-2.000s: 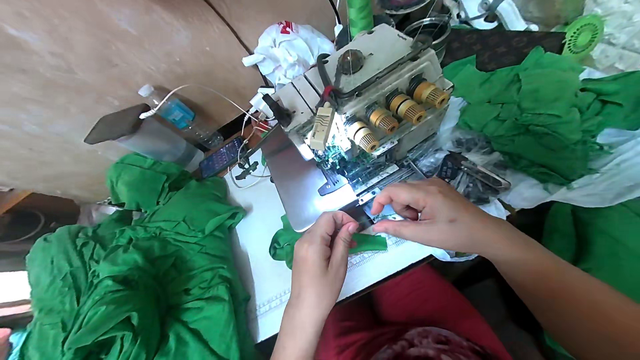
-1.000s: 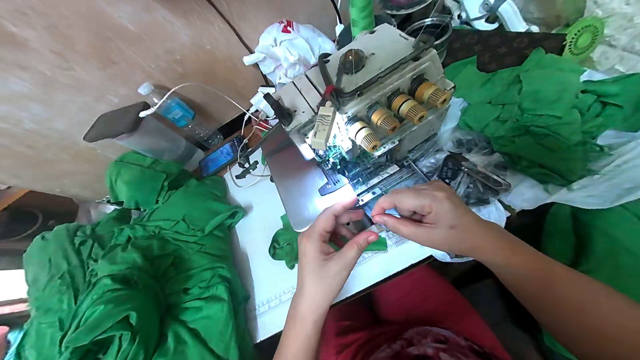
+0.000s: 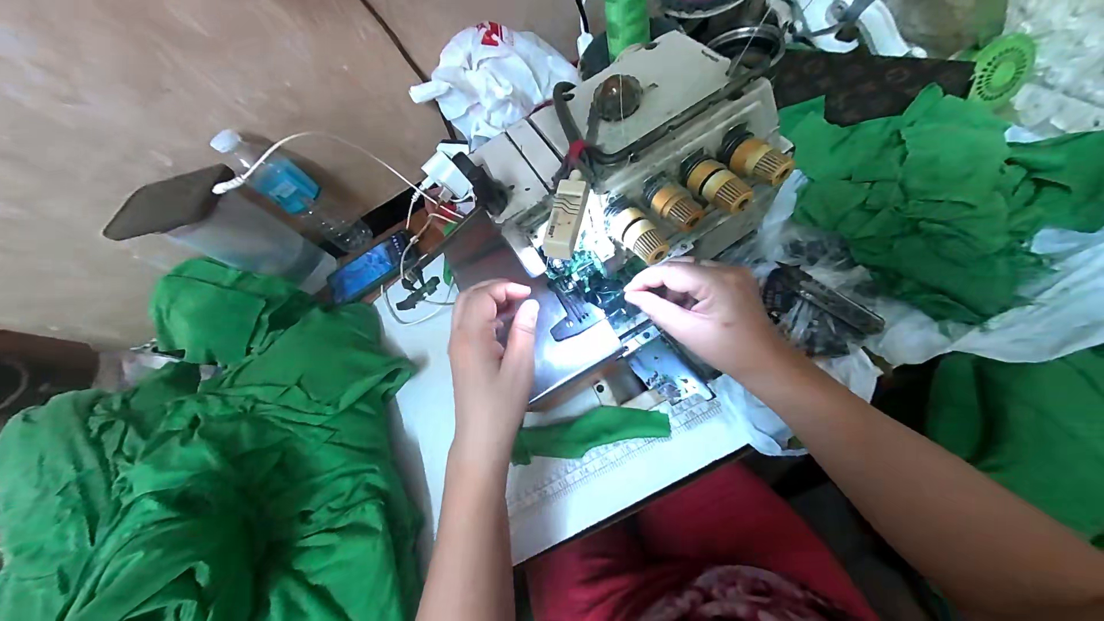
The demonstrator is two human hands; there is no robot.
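Note:
An overlock sewing machine [image 3: 664,164] with several gold tension knobs stands in the middle, its needle area lit. Over the left side of its metal plate [image 3: 565,358] my left hand [image 3: 496,345] is raised, thumb and fingers apart, with nothing visible between them. Close to the right of the presser foot [image 3: 576,323], my right hand [image 3: 703,306] has its thumb and forefinger tips together; whether they pinch a thread is too small to tell. A narrow strip of green fabric [image 3: 595,431] lies on the white table [image 3: 595,496], in front of the machine and over a printed ruler scale.
Green fabric [image 3: 216,466] is heaped at the left, with more green fabric [image 3: 914,207] at the right. A phone [image 3: 366,267], a plastic bottle [image 3: 289,185] and white cables stand or lie behind the left side. A bag of small items [image 3: 819,302] sits right of the machine.
My hands were close together in front of the machine; they have moved apart. The left went to the left over the plate, and the right moved up toward the needle area.

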